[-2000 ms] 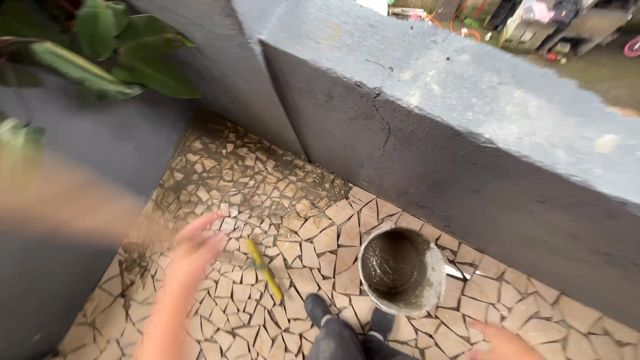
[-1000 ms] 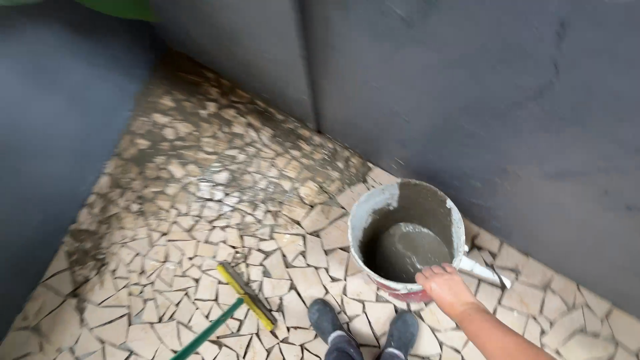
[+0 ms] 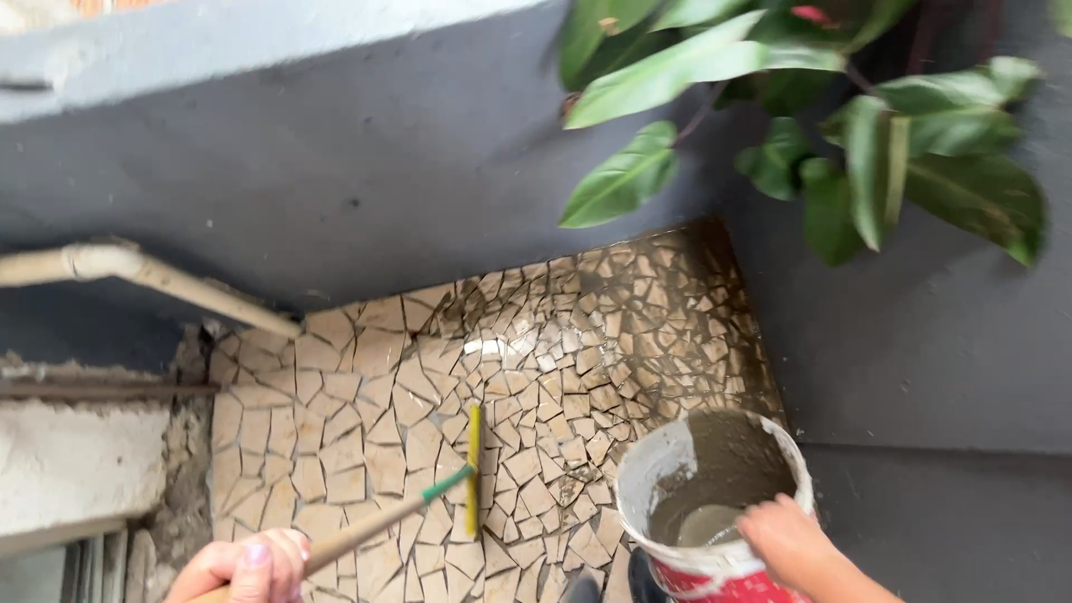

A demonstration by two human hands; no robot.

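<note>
At the lower left, my left hand (image 3: 261,569) is closed around the wooden handle of a floor squeegee (image 3: 474,473); its yellow head rests on the broken-tile floor. My right hand (image 3: 780,529) is at the near right rim of a plastic bucket (image 3: 712,578), its fingertips over the edge. Whether they grip the rim or something inside is unclear. Grey cement-like slurry (image 3: 708,523) lies in the bucket and coats its inner wall. Wet grey-brown slurry covers the mosaic floor (image 3: 645,310) toward the far right corner.
Grey walls (image 3: 402,151) border the floor at the far side and right. Leafy plants (image 3: 879,151) hang over the far right corner. A beige pipe (image 3: 209,293) slants down at the left, above a rough ledge (image 3: 75,469). My boots (image 3: 645,578) stand beside the bucket.
The view has swung round strongly. The squeegee lay on the floor two seconds ago; now my left hand holds its handle. My right hand, away from the bucket at first, is now at its rim.
</note>
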